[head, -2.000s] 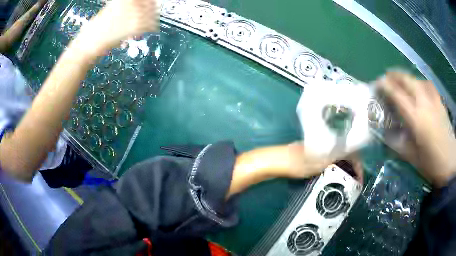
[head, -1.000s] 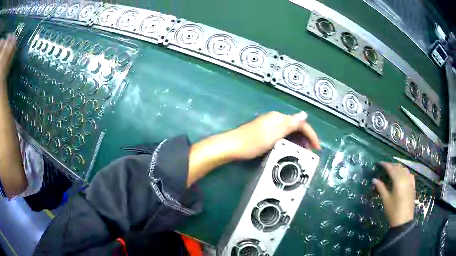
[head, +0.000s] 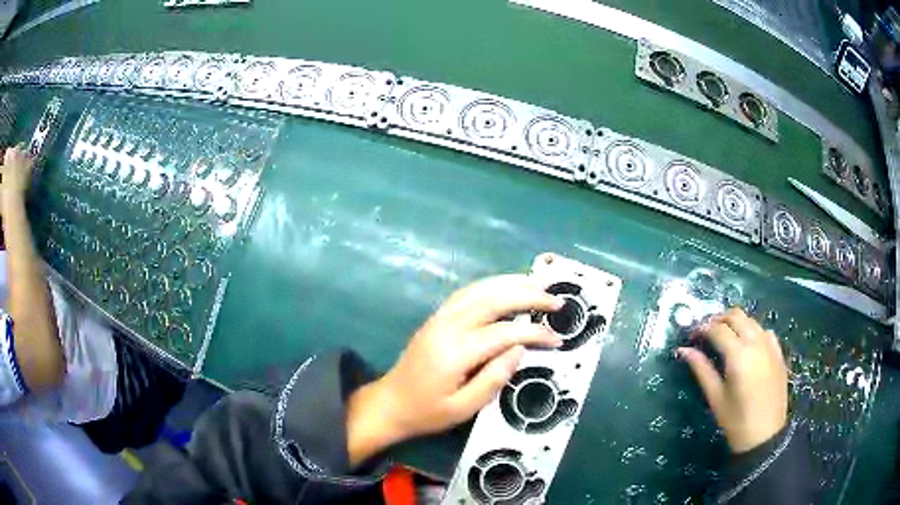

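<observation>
The silver three-hole housing [head: 549,362] lies slanted in front of me, its three dark round cavities facing up. My left hand [head: 449,370] rests on its left side, with fingertips at the top cavity; whether they hold a small part cannot be told. My right hand [head: 738,370] is over the clear blister tray [head: 641,434] at the right, thumb and fingers curled close together above its pockets. Whether the right fingertips pinch a ring is too small to tell.
A row of concentric-ring plates [head: 487,123] crosses beyond the housing. Waiting housings [head: 711,89] lie farther off at the right. Another blister tray [head: 148,227] lies at the left beside a neighbour's arm [head: 30,306]. A pale metal strip [head: 592,20] runs at the back.
The white object near my hands is gone from view. My left hand has moved from the housing's top end onto its top cavity. My right hand has shifted left over the tray.
</observation>
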